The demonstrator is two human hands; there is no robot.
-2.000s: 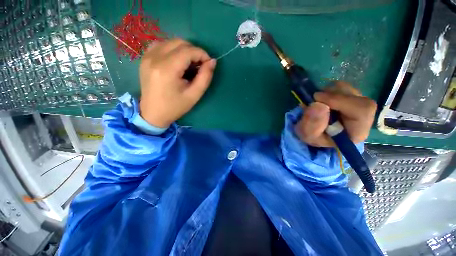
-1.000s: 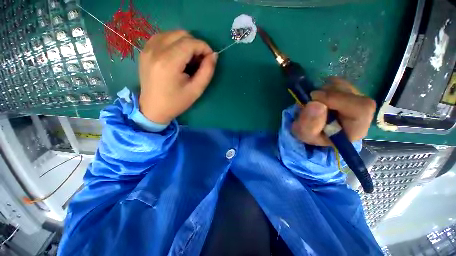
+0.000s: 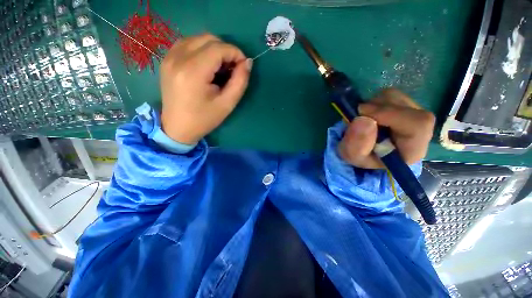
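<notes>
A white round pad lies on the green mat with a small dark and silver component on it. My left hand pinches a thin solder wire between thumb and forefinger; its end reaches the pad's lower left edge by the component. The wire's other part runs up left over the red wires. My right hand holds a dark blue soldering iron like a pen. Its dark tip is at the pad's right edge; whether it touches is unclear.
A pile of red lead wires lies left of the pad. A clear blister tray is at the left. A metal-edged dark tray stands at the right, and a second blister tray is below bench level. A clear curved rim shows at the top.
The pad, component, both hands and the iron appear slightly further left and up in the view. The iron's tip stays by the pad's right side. Both grips look the same.
</notes>
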